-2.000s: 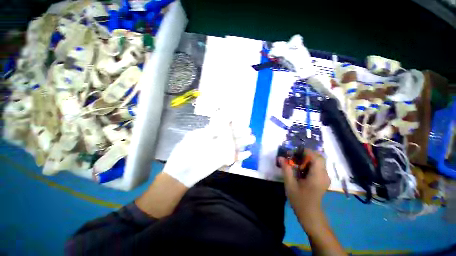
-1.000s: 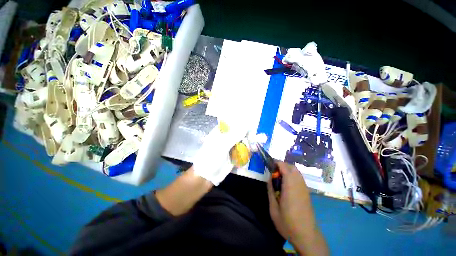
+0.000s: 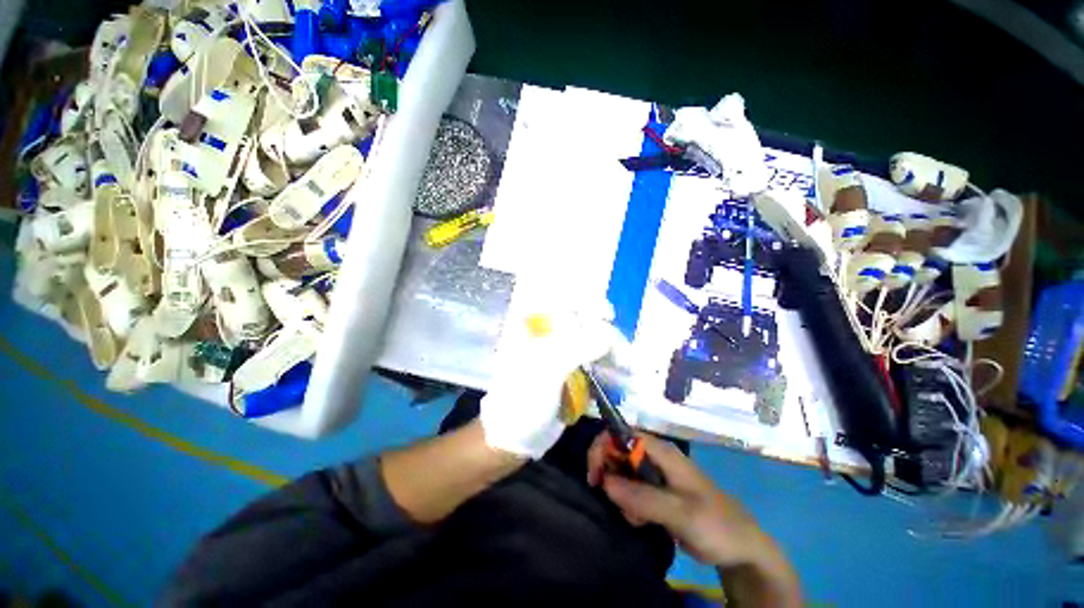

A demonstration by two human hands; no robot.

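My left hand (image 3: 531,386), in a white glove, holds a small yellow-tan unit (image 3: 575,394) near the bench's front edge. Most of the unit is hidden by the glove. My bare right hand (image 3: 672,489) grips long-nose pliers (image 3: 623,444) with orange-and-black handles. The plier jaws point up and left to the gloved fingertips, beside the unit. Whether the tips hold anything is too small to tell.
Cream casings (image 3: 226,285) are piled at left behind a white foam edge (image 3: 389,226). A round dish of silvery pieces (image 3: 452,166), a yellow knife (image 3: 459,227), paper (image 3: 550,202), a blue strip (image 3: 640,244), a thick black tool (image 3: 838,344) and corded units (image 3: 977,299) lie on the bench.
The right hand with the pliers first moved left to the gloved hand. Since then both hands have moved slightly lower, and the yellow-tan unit is more covered by the glove.
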